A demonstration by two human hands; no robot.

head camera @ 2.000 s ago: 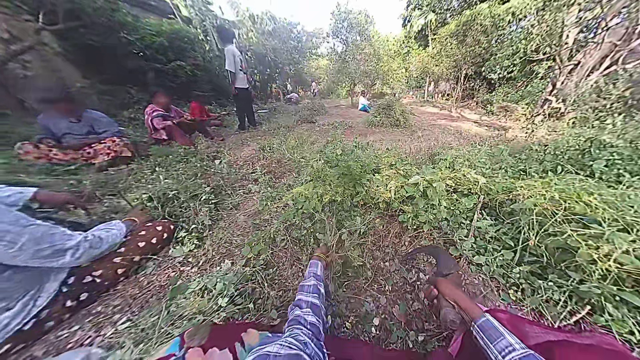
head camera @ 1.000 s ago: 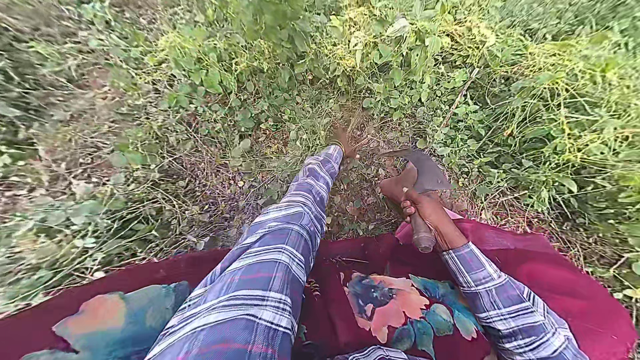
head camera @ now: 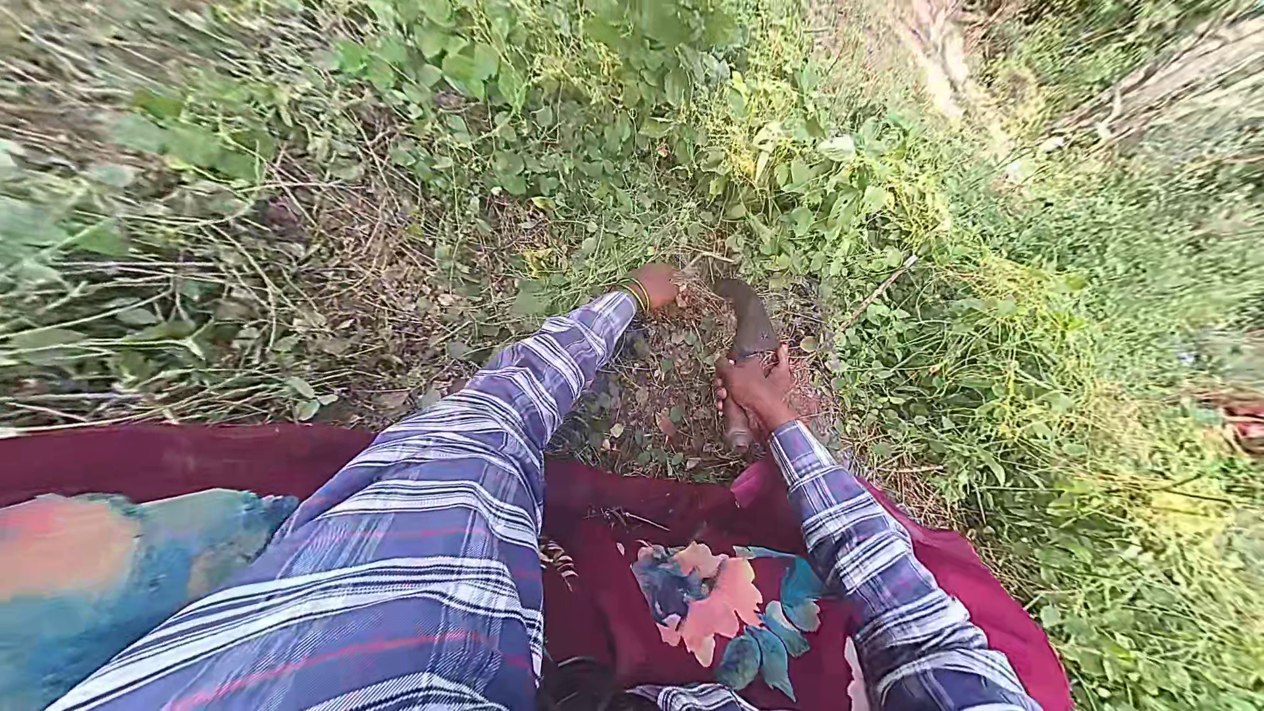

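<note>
My right hand (head camera: 755, 390) is closed round the short wooden handle of a sickle (head camera: 748, 321), whose wide dark blade points away from me and bends left at its tip. Close to that tip, on the left, my left hand (head camera: 660, 284) reaches down into the weeds (head camera: 617, 232), with bangles at the wrist. Its fingers are curled and partly hidden among dry stems, so what they hold cannot be made out. Dry litter and small leaves lie on the soil between the two hands.
Maroon flowered cloth (head camera: 632, 494) covers my lap and spreads to both sides. Leafy vines (head camera: 810, 188) grow ahead, and dense green plants (head camera: 1047, 395) stand on the right. A thin stick (head camera: 879, 291) leans among them. Dry stems (head camera: 326, 227) lie on the left.
The view has tilted down from the wider scene with people. Since a second ago, the sickle blade has turned to point forward, nearer my left hand.
</note>
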